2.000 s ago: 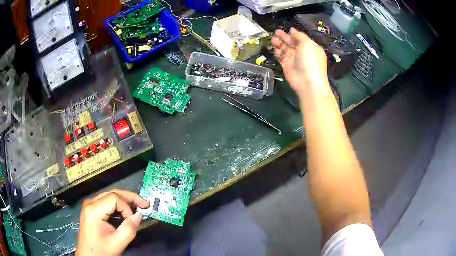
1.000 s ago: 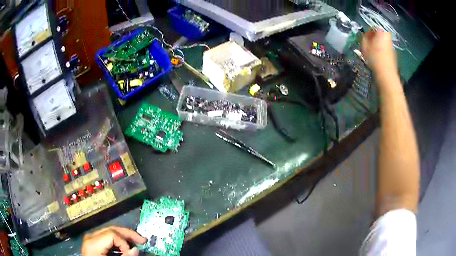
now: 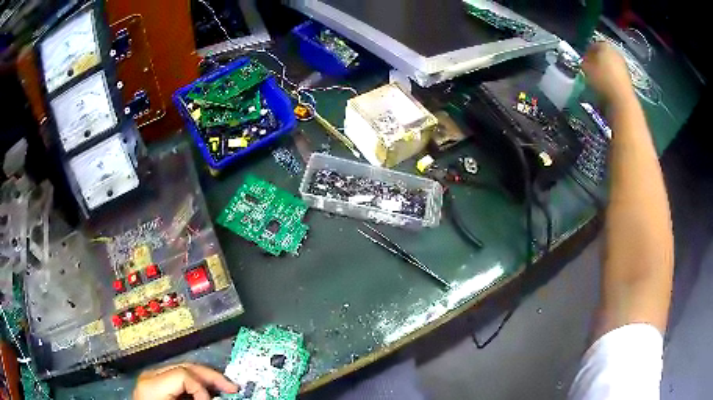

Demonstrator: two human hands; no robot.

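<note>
My left hand (image 3: 184,383), cut off by the bottom edge, pinches a green circuit board (image 3: 270,363) by its left corner. The board's chip side faces up, over the bench's front edge. My right hand (image 3: 607,72) is far out at the upper right, blurred, beside a translucent bottle (image 3: 558,84). A dark green shape stands above its fingers; I cannot tell whether the hand holds it. A second green board (image 3: 264,216) lies on the mat. Dark, slim tweezers (image 3: 404,256) lie to its right, below a clear component box (image 3: 371,191).
The test fixture (image 3: 168,262) with red buttons stands left, below panel meters (image 3: 102,172). A blue parts bin (image 3: 234,117), a whitish box (image 3: 388,123) and a grey-framed panel (image 3: 469,62) are behind. Black cords (image 3: 528,203) hang over the right bench edge.
My right arm has swung right and outward from near the whitish box to the bottle. My left hand still holds the board, now lower in view. The view has shifted.
</note>
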